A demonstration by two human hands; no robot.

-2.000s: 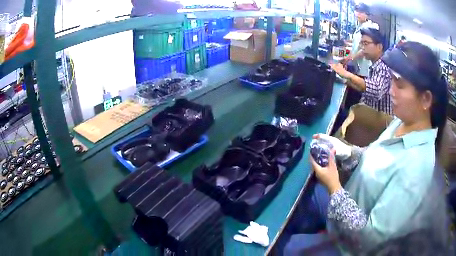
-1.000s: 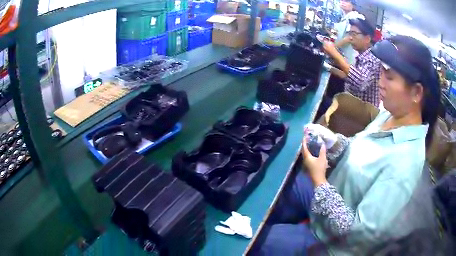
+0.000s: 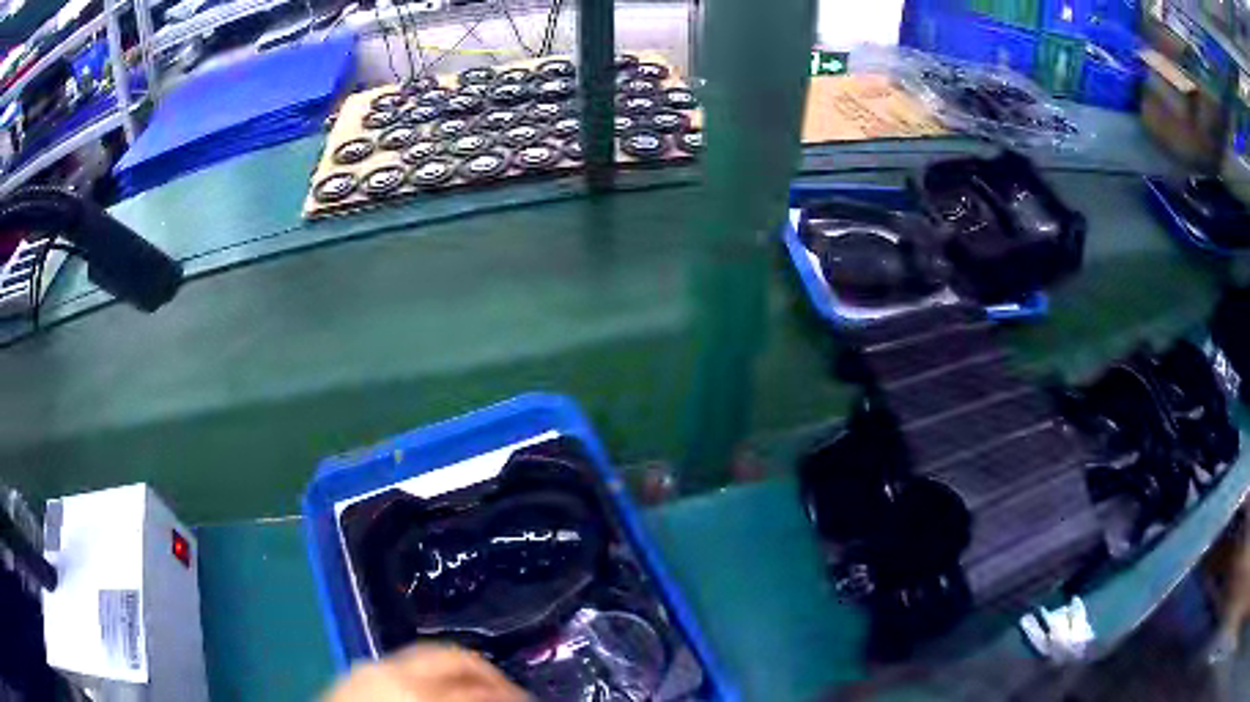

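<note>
A blue tray [image 3: 324,549] lies on the bench at the lower middle. A glossy black blister tray [image 3: 377,549] sits in it over a white sheet. Shiny clear film [image 3: 603,658] shows at the blister tray's lower right. My left hand [image 3: 428,678] is a small blurred patch at the bottom edge, over the tray's near side; its fingers are cut off, so its grip is hidden. My right hand is out of the picture.
Stacked blister trays [image 3: 980,439] stand right of the blue tray, with a white glove [image 3: 1058,628] nearby. A white box [image 3: 124,590] with a red switch is at left, below a black hose [image 3: 130,261]. A green post [image 3: 747,247] rises mid-view; disc rows [image 3: 480,137] lie behind.
The view has swung left and down. The blue tray, white box and hose have come into view, and a hand shows at the bottom edge. The seated neighbour is mostly out of view.
</note>
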